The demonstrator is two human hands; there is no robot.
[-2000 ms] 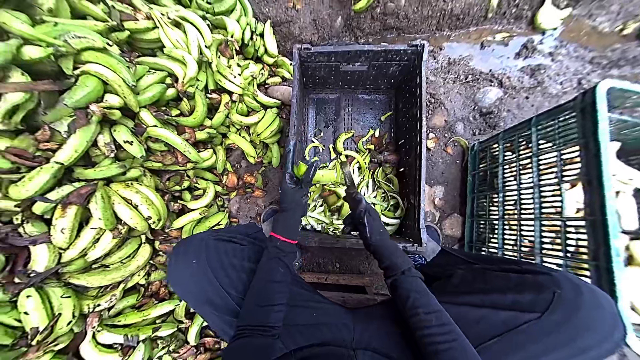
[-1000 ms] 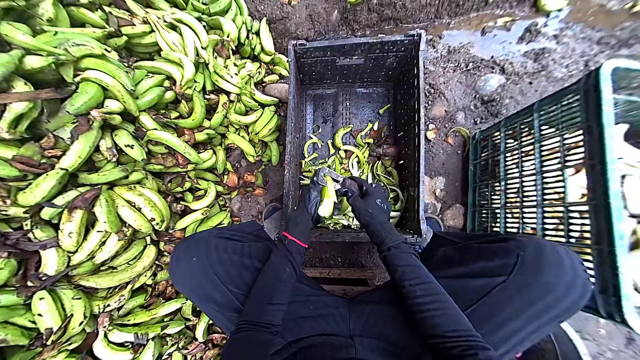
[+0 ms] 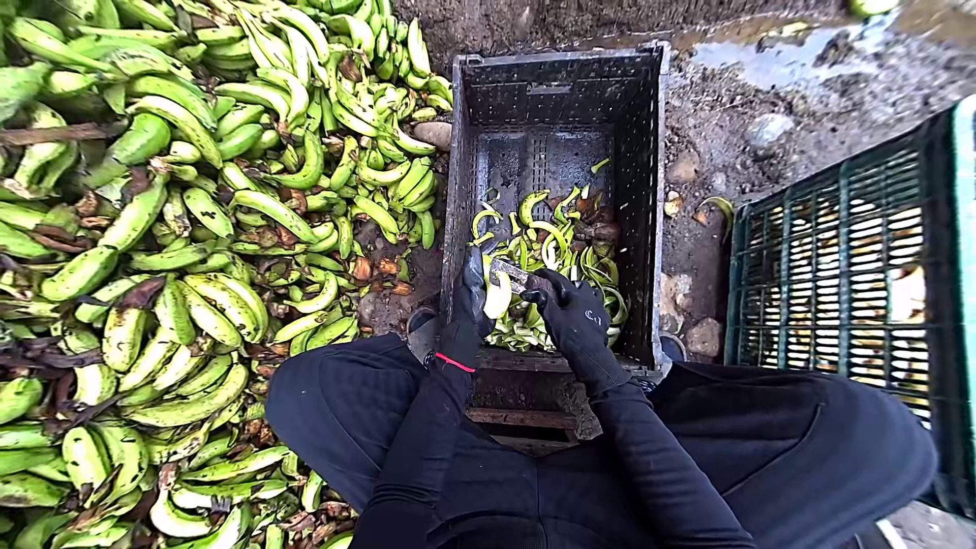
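Observation:
In a black glove, my left hand (image 3: 471, 297) is closed on a partly peeled green plantain (image 3: 499, 296) above the near end of a black plastic crate (image 3: 558, 57). My right hand (image 3: 568, 313), gloved too, grips a knife (image 3: 512, 274) by its dark handle; the blade lies against the plantain's upper part. Below both hands, green peel strips (image 3: 545, 236) cover the near half of the crate floor. Fingers hide part of the plantain and of the knife.
A large heap of green plantains (image 3: 191, 305) lies on the left. At the right stands a green slatted crate (image 3: 846, 267) with pale pieces inside. Stones (image 3: 768, 130), mud and a puddle (image 3: 762, 61) lie beyond. My bent legs flank the black crate's near end.
My hands were apart over the peels two seconds ago; they came together at the plantain by one second ago. More pale flesh shows on it now.

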